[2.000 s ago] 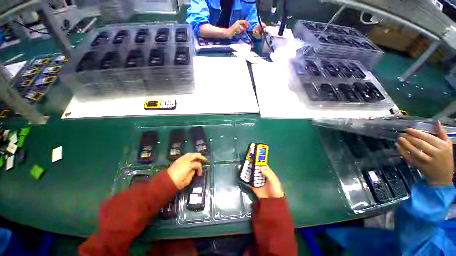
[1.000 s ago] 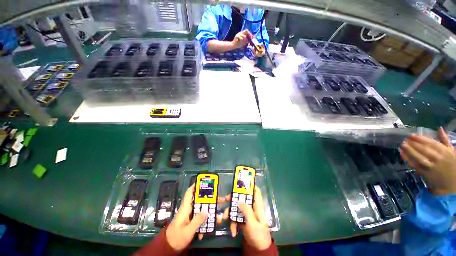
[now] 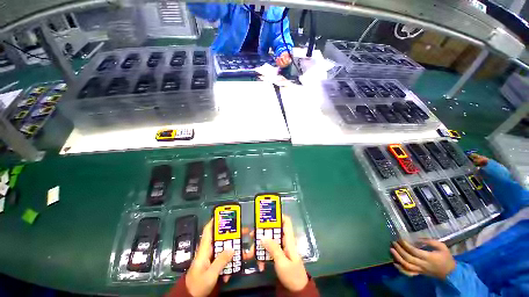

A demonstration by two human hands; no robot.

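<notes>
My left hand (image 3: pixel 204 264) holds a yellow-framed keypad phone (image 3: pixel 227 221) upright, its screen lit and my thumb on its keys. My right hand (image 3: pixel 288 264) holds a second yellow-framed keypad phone (image 3: pixel 268 210) beside it, screen lit, thumb on the keys. Both phones face me over the front of a clear blister tray (image 3: pixel 120 243). In that tray several black phones lie back up, such as the one at the front left (image 3: pixel 145 243). The pockets right behind my hands are partly hidden.
Stacked filled trays (image 3: pixel 145 110) and another stack (image 3: pixel 377 116) stand on white boards (image 3: pixel 249 110). A single yellow phone (image 3: pixel 174 134) lies on the left board. At right, a neighbour's hand (image 3: pixel 423 259) touches a filled tray with a red-framed phone (image 3: pixel 402 159). Green pieces (image 3: pixel 30 216) lie far left.
Both phones, first together in my right hand, are now one in each hand, with screens lit. The neighbour's clear cover is off the right tray, showing its phones. The view has shifted slightly.
</notes>
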